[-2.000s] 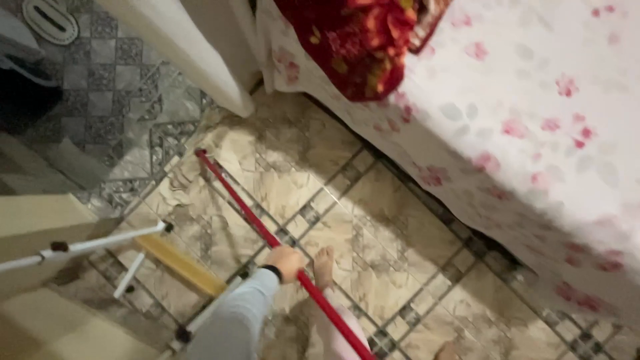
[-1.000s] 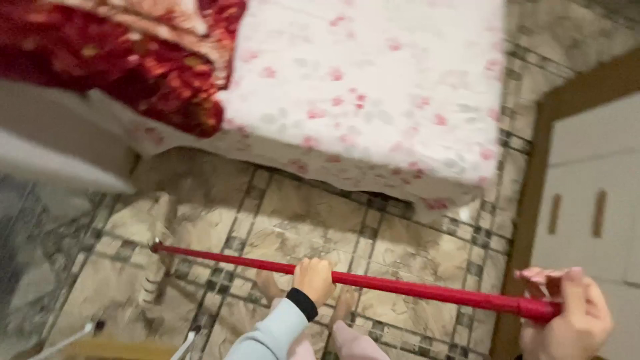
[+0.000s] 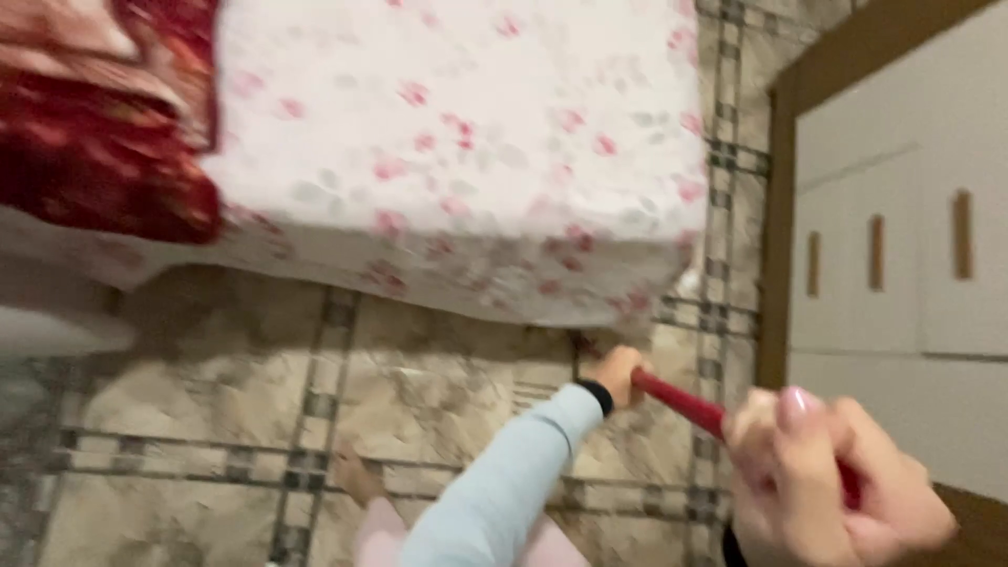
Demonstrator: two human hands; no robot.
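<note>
A red pole (image 3: 679, 400) slants between my two hands. My left hand (image 3: 618, 376), at the end of a light blue sleeve with a black wristband, grips it just below the hanging edge of the bed's flowered sheet. Nearer the camera at the lower right, my right hand (image 3: 835, 472) is closed around the pole's near part, with the thumb on top. Beyond my left hand the far part of the pole is mostly hidden; a blurred dark reddish bit shows by the bed's lower edge. What is on its far end cannot be told.
A bed with a white flowered sheet (image 3: 472, 157) fills the top, with a red patterned blanket (image 3: 102, 157) on its left. White cabinet doors (image 3: 858, 291) in a brown frame stand on the right. Below lies the patterned tile floor (image 3: 213, 394), with my bare foot (image 3: 358, 476) on it.
The pole lay across the view to the left; now its visible part slants toward the bed's edge. My left hand has moved right, closer to my right hand. The view has shifted.
</note>
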